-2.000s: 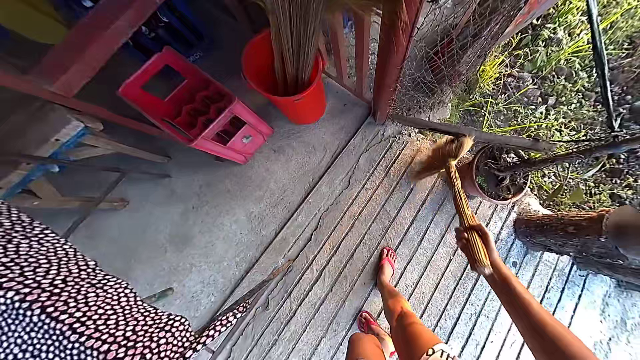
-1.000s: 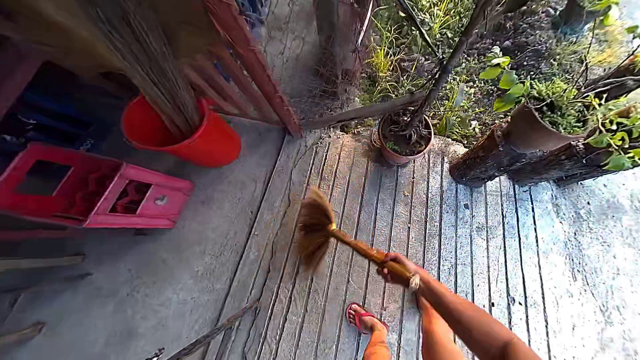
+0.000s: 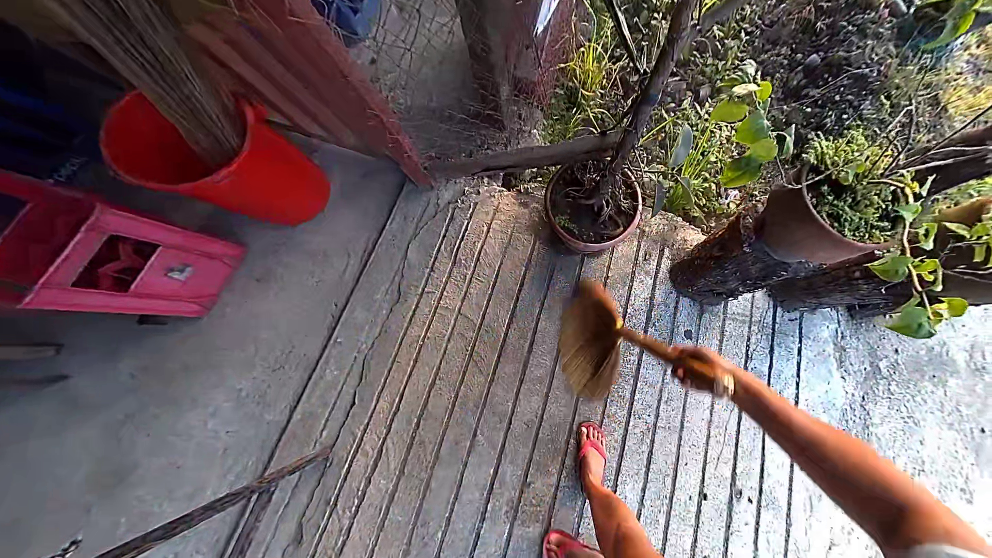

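Note:
My right hand point(image 3: 701, 370) is closed around the handle of a short soft-fibre broom point(image 3: 593, 339), right of centre. The broom's fanned bristles point left and are slightly blurred, over the grooved concrete floor point(image 3: 465, 364). My feet in red flip-flops point(image 3: 593, 446) stand below the broom at the bottom. My left hand is outside the frame.
A red bucket point(image 3: 287, 182) holding a bundle of thin sticks and a pink plastic crate point(image 3: 190, 271) stand at left. A potted plant point(image 3: 593, 244) is at the floor's edge. Log-like planters point(image 3: 721, 267) lie right. Wooden poles point(image 3: 217, 496) reach in at lower left.
The view has shifted toward the planters. The broom, bristles up near the potted plant two seconds ago, now has its bristles pointing left, in the same hand.

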